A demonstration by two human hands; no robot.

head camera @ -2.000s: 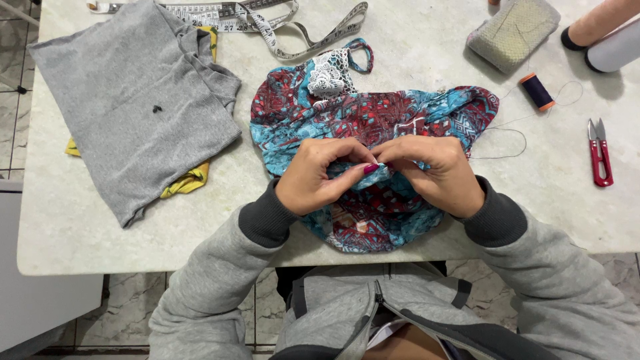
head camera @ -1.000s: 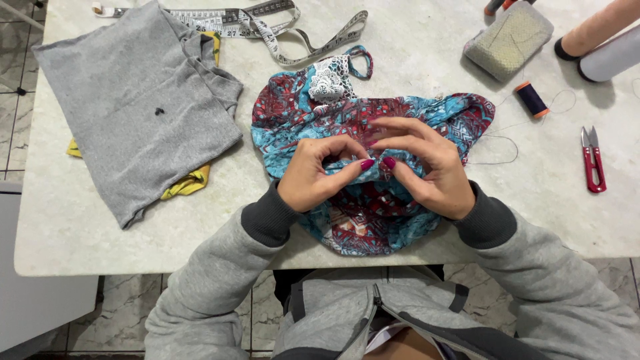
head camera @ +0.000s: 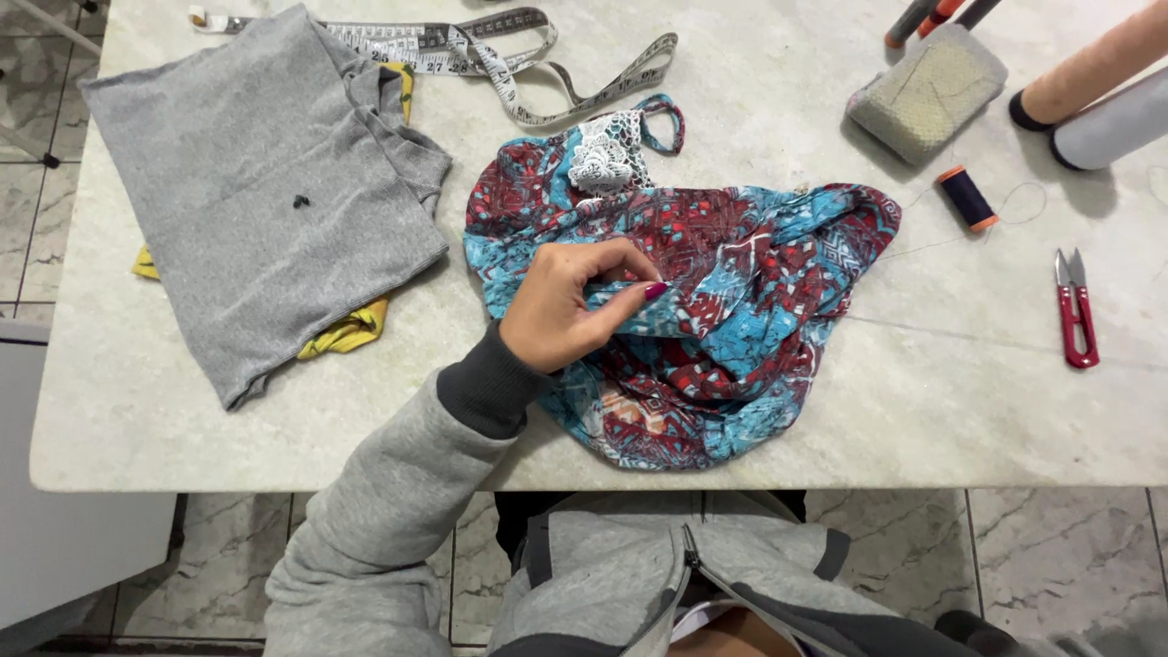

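My left hand (head camera: 584,301) pinches a fold of the blue and red patterned garment (head camera: 776,338) between thumb and forefinger. My right hand is out of view. White lace trim (head camera: 607,160) and a small fabric loop (head camera: 677,128) show at the garment's upper edge. A thin thread runs rightward over the table from near the garment. A spool of dark thread (head camera: 968,198) with orange ends lies right of the garment, and red-handled thread snips (head camera: 1077,315) lie farther right, points away from me.
Folded grey fabric (head camera: 274,201) lies at left over yellow fabric (head camera: 351,330), with small black bits on top. A measuring tape (head camera: 511,78) curls behind the garment. A pincushion-like block (head camera: 929,91) and large thread cones (head camera: 1095,68) stand at the back right of the marble-look table (head camera: 274,447).
My right hand was at the garment beside my left hand in both earlier frames and has now left the view. My left hand still pinches the fabric in about the same place.
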